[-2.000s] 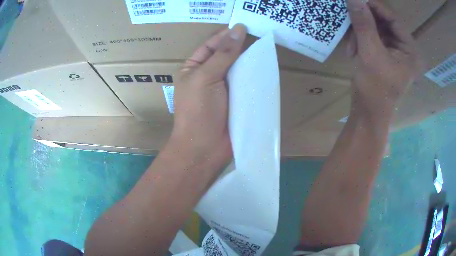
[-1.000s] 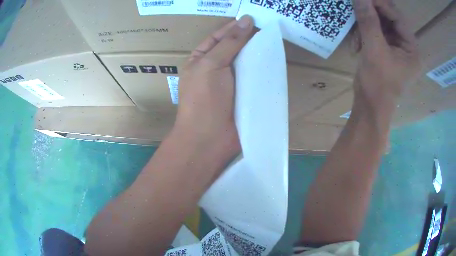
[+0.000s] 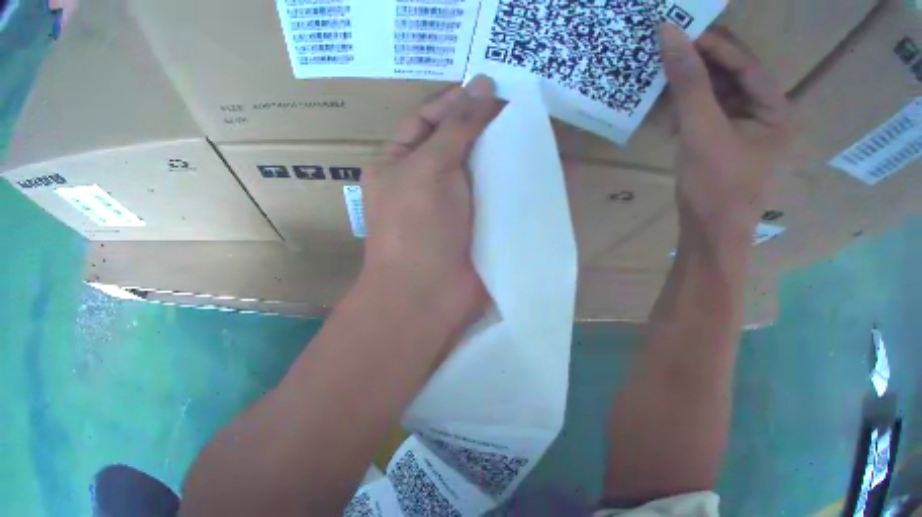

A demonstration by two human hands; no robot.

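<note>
A white QR code label [image 3: 581, 56] lies at the upper middle, beside a barcode label [image 3: 379, 38] on a brown carton [image 3: 243, 86]. My left hand [image 3: 425, 172] holds the white label strip [image 3: 526, 252], with its thumb at the label's lower left corner. The strip hangs down, blank side showing, and folds near the bottom where printed codes show. My right hand [image 3: 723, 126] has its thumb on the label's right part; its other fingers are bent behind. How far the label is stuck to the carton cannot be told.
More cartons [image 3: 152, 197] stand below and at the right, above a brown base edge [image 3: 212, 275]. The green floor [image 3: 131, 394] surrounds them. A black narrow object [image 3: 869, 464] and a shiny scrap [image 3: 880, 362] lie at the right. A dark shoe [image 3: 133, 493] shows at the lower left.
The label's right side has come down and left with my right hand, and its right corner code now shows. My right thumb now rests over the label. The cartons sit slightly lower in view.
</note>
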